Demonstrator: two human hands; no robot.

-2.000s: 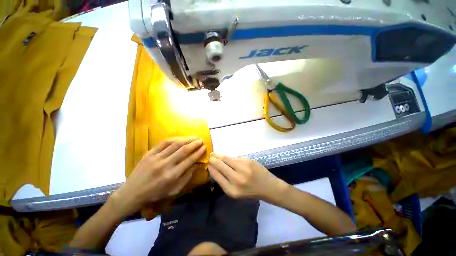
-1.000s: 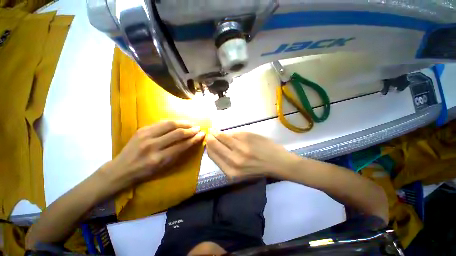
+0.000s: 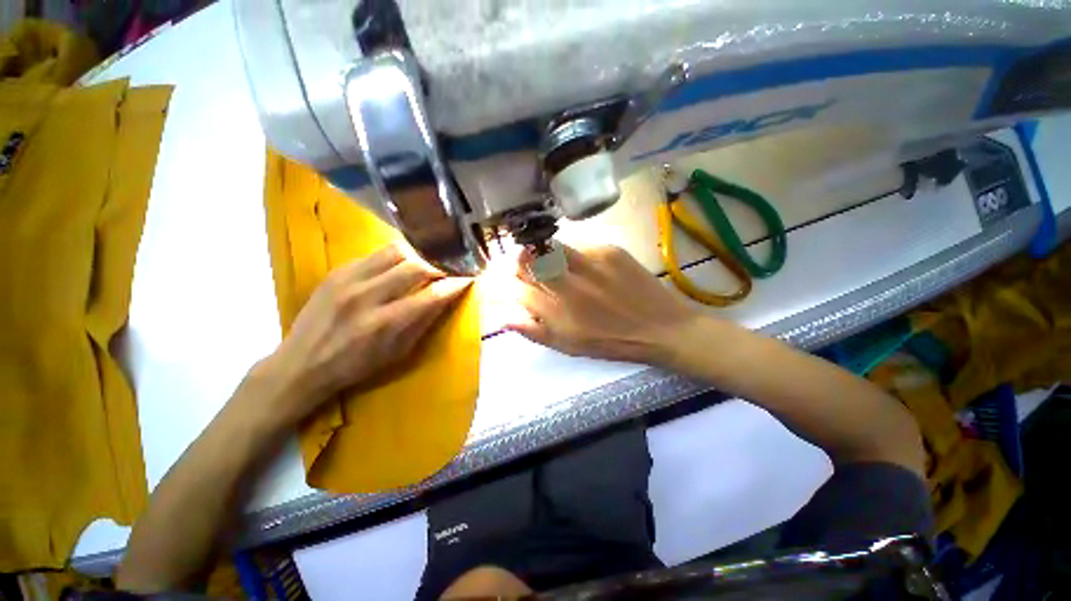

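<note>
A mustard cloth panel [image 3: 411,411] lies on the machine table below the needle area, its rounded lower end over the front edge. My left hand [image 3: 376,317] lies on the panel and pinches its edge close to the presser foot. My right hand [image 3: 593,303] is just right of the needle, fingertips partly behind the presser foot parts; glare hides whether it holds cloth. The white sewing machine head [image 3: 505,71] with its chrome loop [image 3: 405,159] stands over the work. The presser foot and needle [image 3: 540,252] are lit brightly.
Scissors [image 3: 728,235] with green and yellow-orange handles lie right of the needle. Flat mustard pieces [image 3: 59,317] lie at the left. Ruler tape [image 3: 587,418] runs along the front edge. Mustard cloth [image 3: 1028,329] and a blue crate [image 3: 996,423] show below at the right.
Both hands and the panel edge have moved up to the needle area. My right hand has moved away from my left fingertips, to the right side of the needle. The camera view has also shifted.
</note>
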